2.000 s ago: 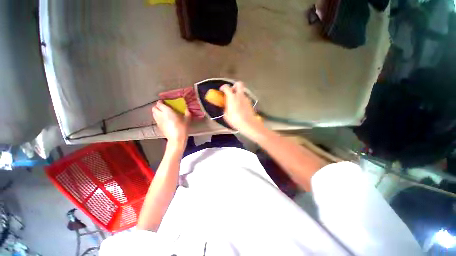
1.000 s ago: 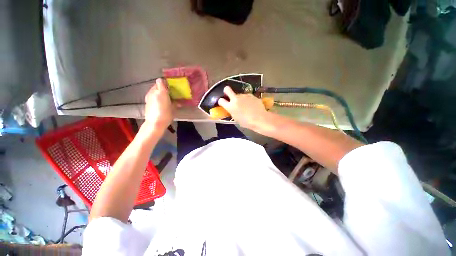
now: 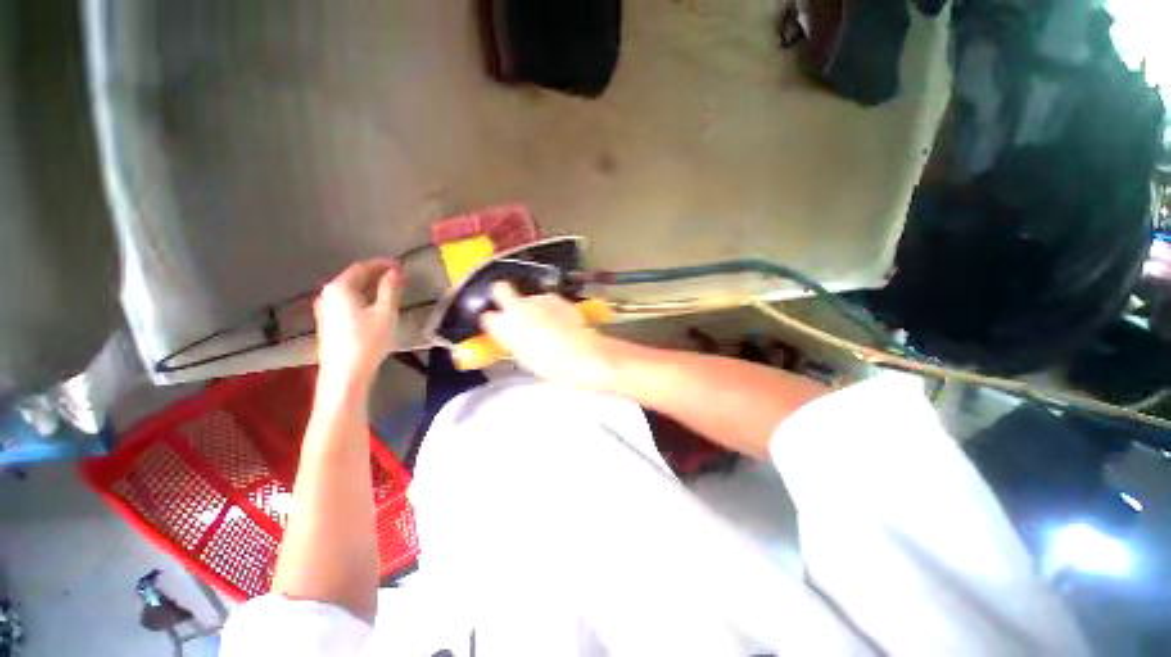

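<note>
The pocket piece point(image 3: 509, 223) lies near the table's front edge, pink-red side showing. The yellow template point(image 3: 465, 258) shows on it, partly covered by the steam iron point(image 3: 470, 302). My right hand point(image 3: 546, 336) grips the iron, its dark soleplate with pale outline over the piece's near side. My left hand point(image 3: 358, 312) is left of the piece, off the template, at the dark cord point(image 3: 229, 358). The cord runs as two lines from the left table corner toward the piece. Whether my left fingers hold the cord is unclear.
A dark pocket stack point(image 3: 555, 46) lies at the back, another point(image 3: 863, 54) at the back right. The iron's blue-green hose point(image 3: 719, 268) and a yellowish line point(image 3: 822, 336) run right. A red perforated basket point(image 3: 231, 475) is below the left table edge. Dark cloth point(image 3: 1027, 218) is heaped at right.
My left hand has left the yellow template and moved left. The iron has moved left, from beside the piece onto its near part. The camera view has shifted too.
</note>
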